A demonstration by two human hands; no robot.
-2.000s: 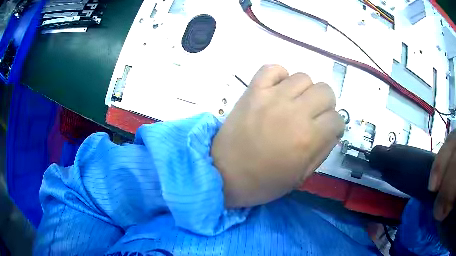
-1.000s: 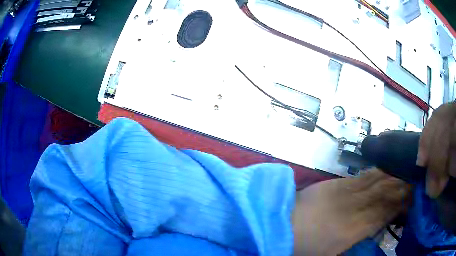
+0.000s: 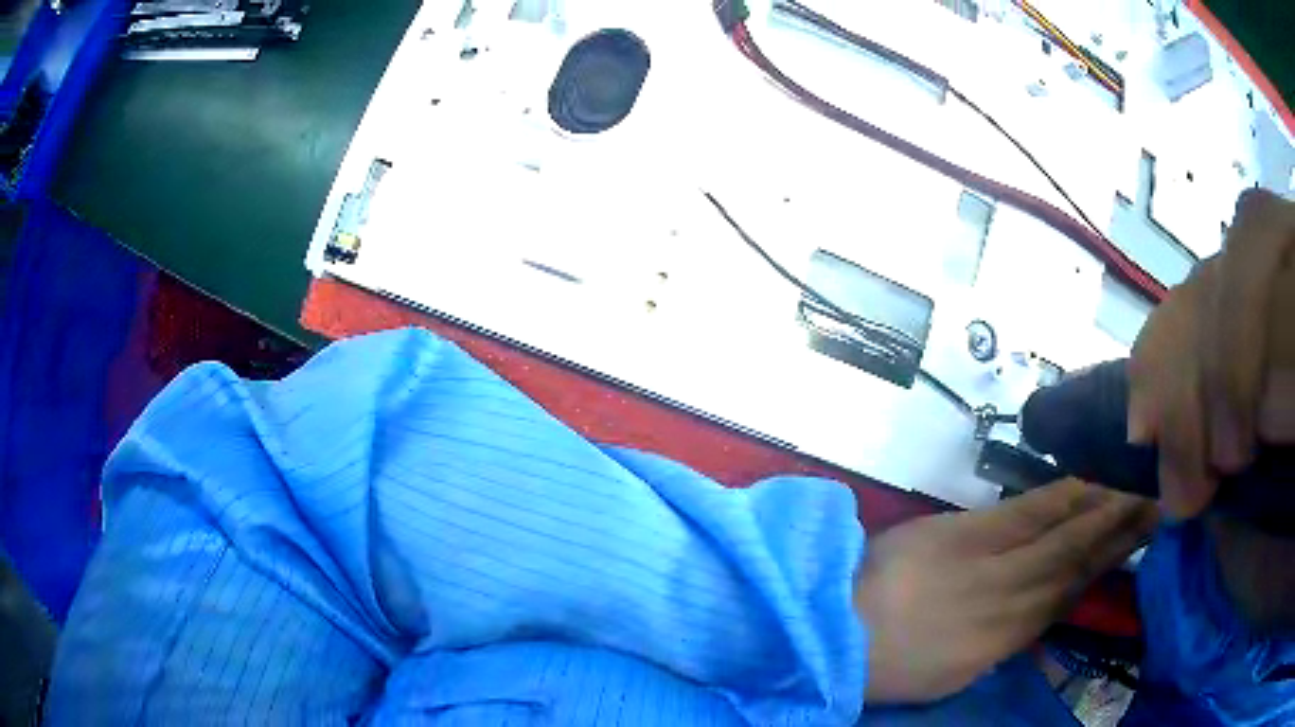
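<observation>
My right hand (image 3: 1221, 355) is wrapped around the black electric screwdriver (image 3: 1086, 423) at the right. Its thin bit points left at a small metal bracket (image 3: 1011, 465) on the near edge of the white display back panel (image 3: 597, 242). My left hand (image 3: 994, 582) lies low at the panel's near edge, under the screwdriver, with its fingers stretched towards the tool. Its fingertips are partly hidden, so whether it holds anything cannot be told. A thin black cable (image 3: 760, 244) runs over a rectangular cutout to the bracket.
A red-and-black wire harness (image 3: 909, 144) crosses the panel. A black oval opening (image 3: 599, 83) is at its far left. Red-orange foam (image 3: 625, 412) lies beneath. Metal strips (image 3: 213, 31) lie on the green surface (image 3: 213, 171), beside a blue bin (image 3: 57, 107) at the left.
My left hand has moved from over the panel down to its near edge below the screwdriver. The right hand still holds the screwdriver at the bracket. The view has shifted slightly.
</observation>
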